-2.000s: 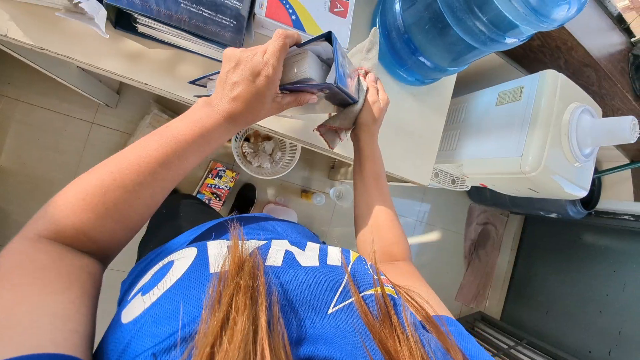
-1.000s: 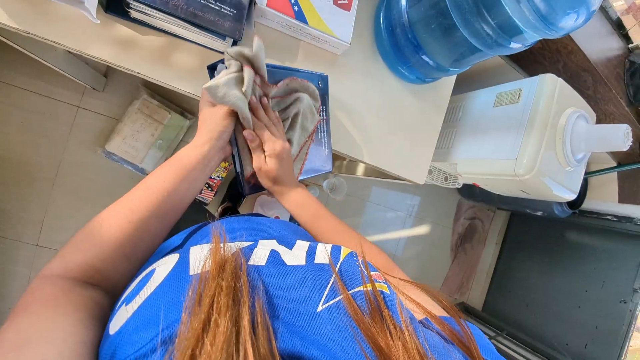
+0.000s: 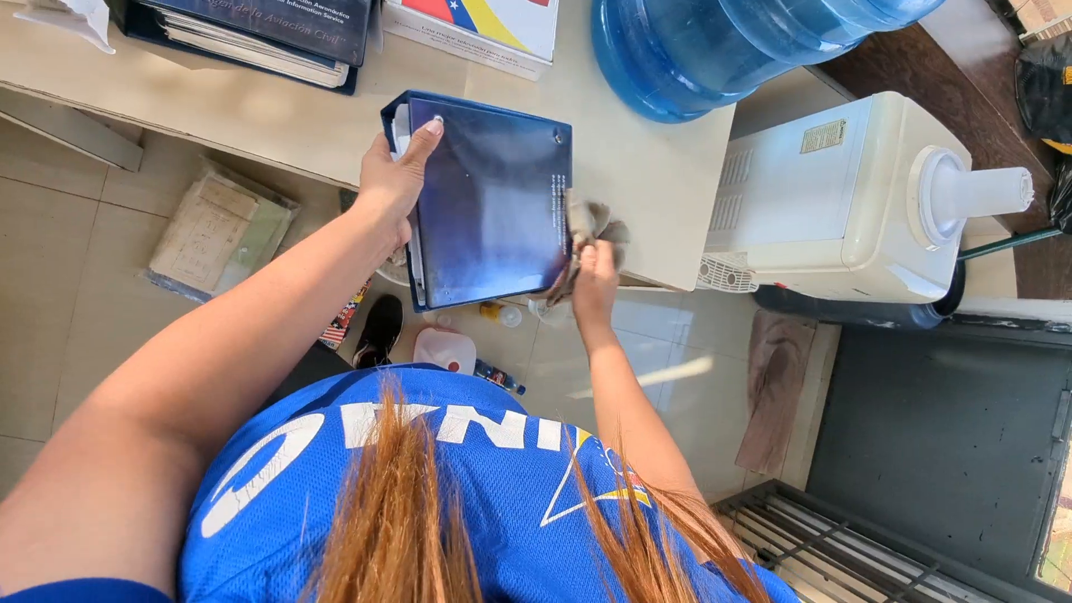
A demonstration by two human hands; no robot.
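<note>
A dark blue ring binder [image 3: 494, 205] with a glossy cover lies partly over the front edge of the beige table. My left hand [image 3: 398, 180] grips its left edge, thumb on the cover and the other fingers hidden beneath. At the binder's lower right edge, my right hand [image 3: 596, 276] holds a crumpled beige cloth [image 3: 590, 222] against it; the cloth is somewhat blurred.
Behind the binder are another thick binder [image 3: 260, 33], a white printed box [image 3: 477, 33] and a large blue water bottle [image 3: 670, 59]. A white water dispenser [image 3: 825, 201] is at the right. On the floor lie an old folder [image 3: 222, 230] and a plastic bottle [image 3: 500, 377].
My right hand and the cloth have moved off the cover to the binder's right edge. My left hand, at the cloth a second ago, now grips the binder's left side.
</note>
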